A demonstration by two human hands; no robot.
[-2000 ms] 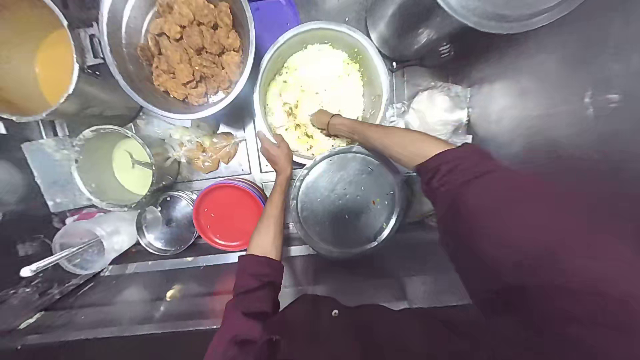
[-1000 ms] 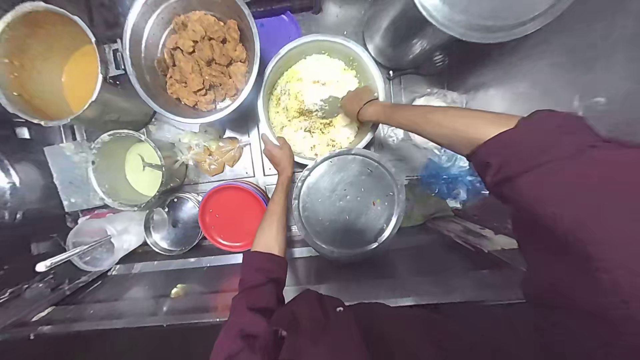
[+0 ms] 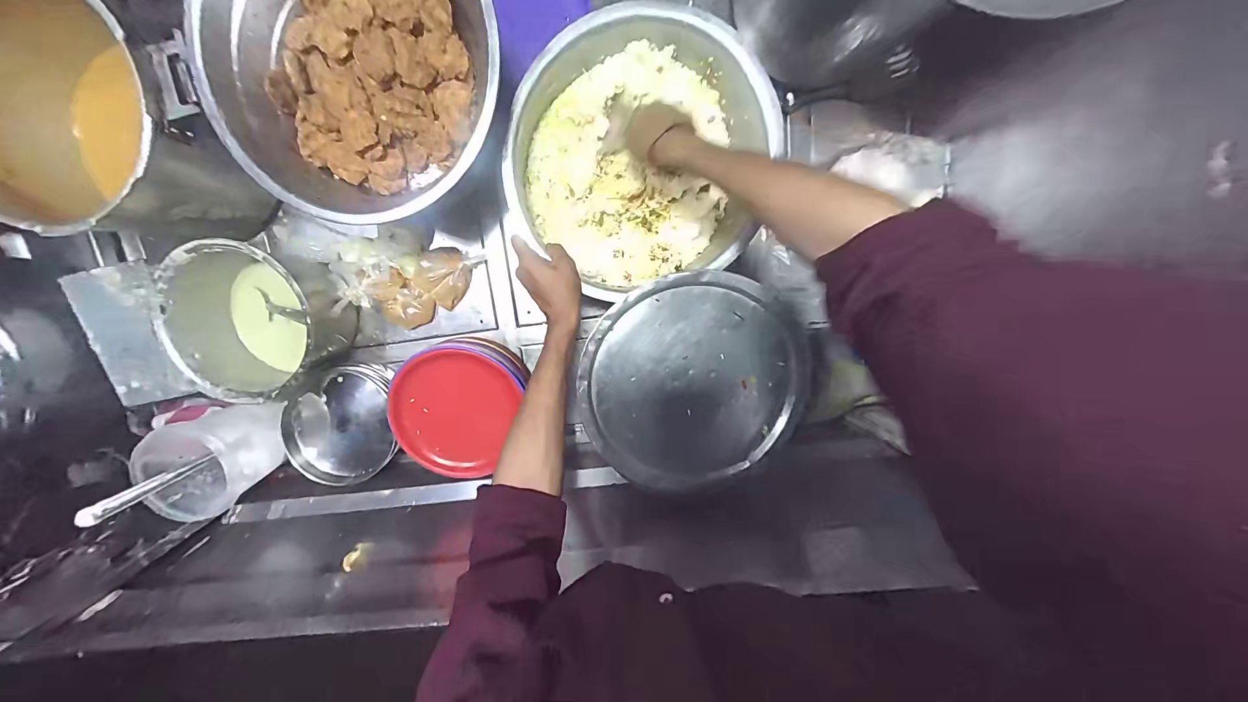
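Observation:
A large round metal pot at the top centre holds pale yellow rice with darker flecks. My right hand is inside it, over the upper middle of the rice; blur hides its fingers, and a pale flat shape shows beside them. A thin dark band circles that wrist. My left hand rests at the pot's lower left rim, thumb and fingers around the edge. Just below the pot lies a round metal lid.
Left of the rice stands a pot of browned fried pieces, beside a pot of orange liquid. Nearer are a container of pale green sauce, tied plastic bags, stacked red plates, round steel lids and a plastic jug.
My right hand has moved from the right part of the rice toward its upper middle. My left hand stays at the rim. The rice surface looks stirred about.

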